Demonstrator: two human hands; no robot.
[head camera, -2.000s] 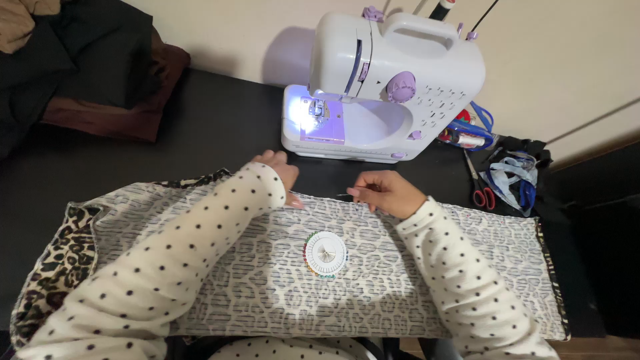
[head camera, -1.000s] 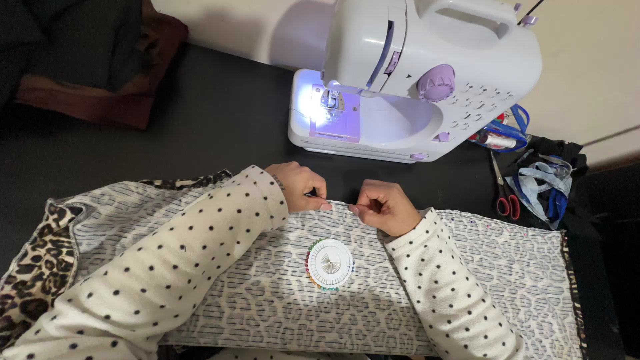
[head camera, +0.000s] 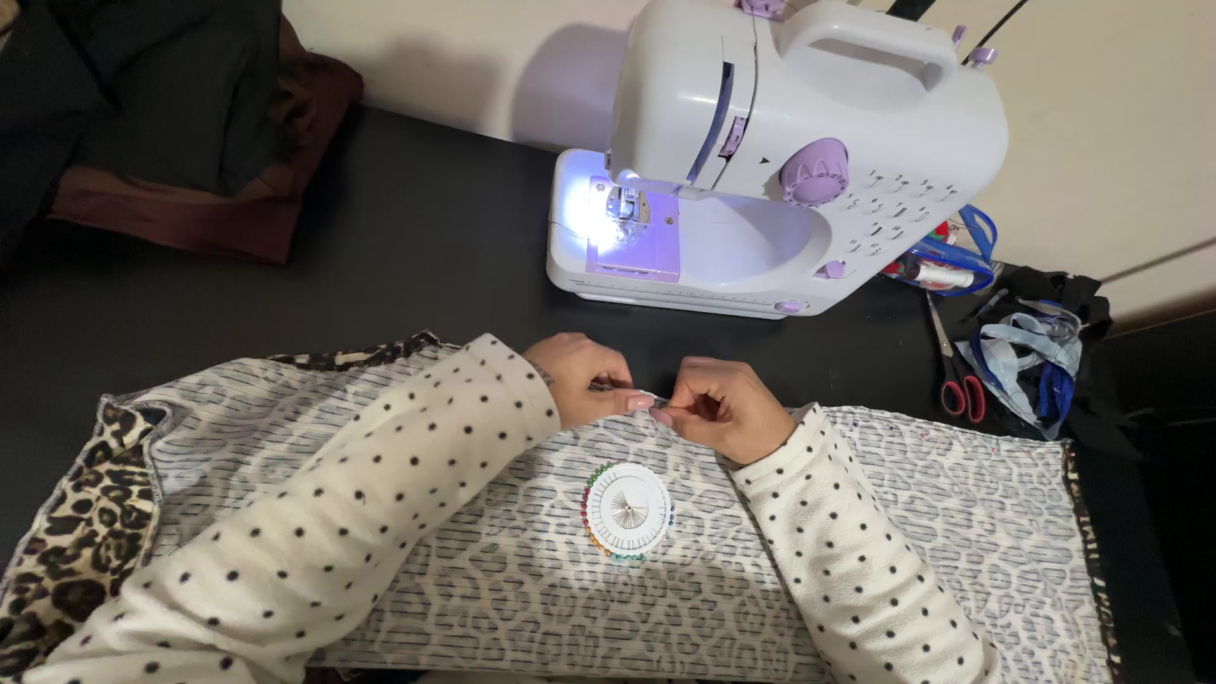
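Note:
A leopard-print fabric (head camera: 532, 589) lies spread over the black table, mostly with its paler side up. My left hand (head camera: 581, 380) pinches the fabric's far edge between thumb and fingers. Close beside it, my right hand (head camera: 724, 407) grips the same edge, its fingertips nearly touching the left thumb. Whether a pin is between the fingertips cannot be made out. On the fabric just below the hands rests a round white pin wheel (head camera: 628, 510) with coloured pin heads around its rim.
Beyond the hands stands a white and purple sewing machine (head camera: 760, 114), its lamp lit. Red-handled scissors (head camera: 961, 394), fabric scraps (head camera: 1026, 351) and a blue-trimmed clear pouch (head camera: 950, 261) lie to the right. Dark folded cloth (head camera: 180, 104) sits at the back left of the table (head camera: 427, 237).
Two seconds ago the hands were farther apart, the right holding something thin and dark; since then they have come together at the fabric's edge. The view has moved closer.

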